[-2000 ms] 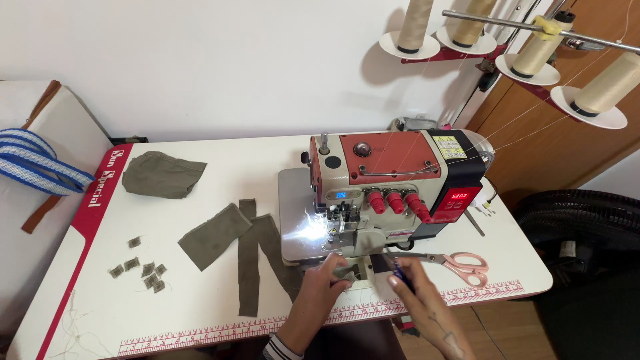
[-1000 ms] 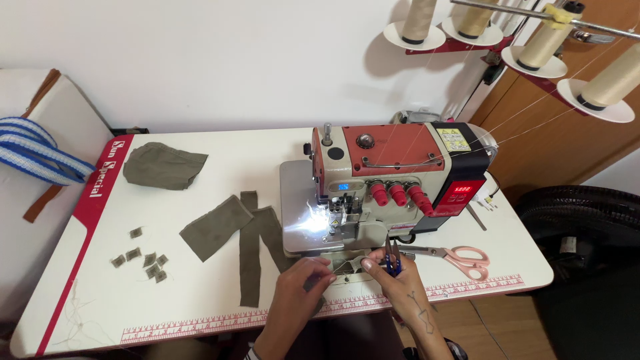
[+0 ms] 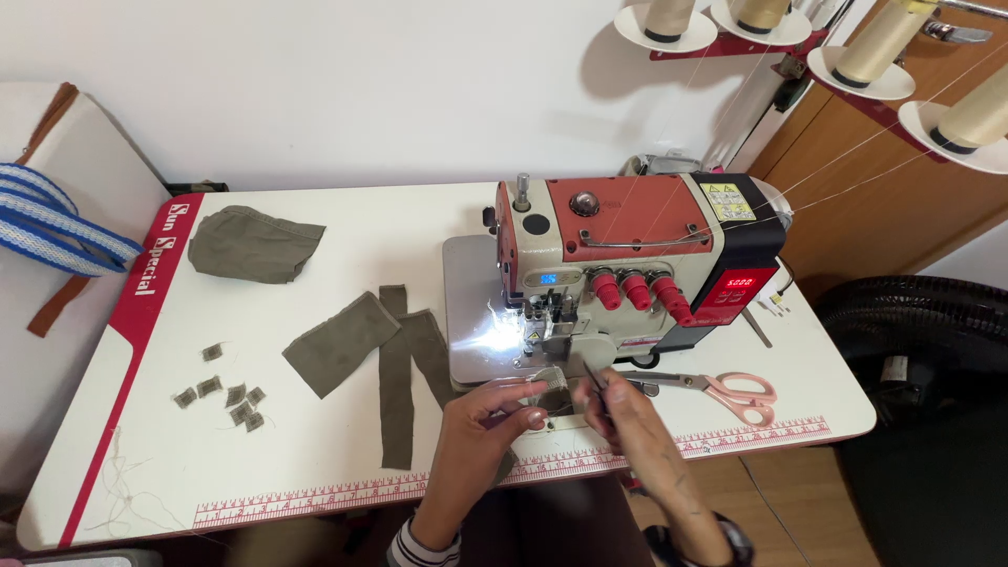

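Observation:
My left hand point(image 3: 492, 429) pinches a small olive fabric piece point(image 3: 554, 387) with pale stitching along its edge, in front of the overlock sewing machine point(image 3: 622, 260). My right hand point(image 3: 630, 417) is closed around small dark thread snips point(image 3: 596, 376), whose tips point up just right of the fabric. The machine's lamp lights the metal plate at its needle area. Pink-handled scissors point(image 3: 732, 392) lie right of my right hand. Olive fabric strips point(image 3: 396, 386) and a rectangular olive piece point(image 3: 341, 342) overlap left of the machine.
Several small fabric squares point(image 3: 239, 395) and loose threads point(image 3: 118, 488) lie on the table's left side, below a folded olive piece point(image 3: 256, 244). A printed ruler point(image 3: 315, 502) runs along the front edge. Thread cones point(image 3: 878, 51) stand at upper right; a black fan point(image 3: 921, 370) is beside the table.
The snips in my right hand, open-bladed and beside the fabric a second ago, now point up with blades close together. My left hand has kept hold of the small fabric piece.

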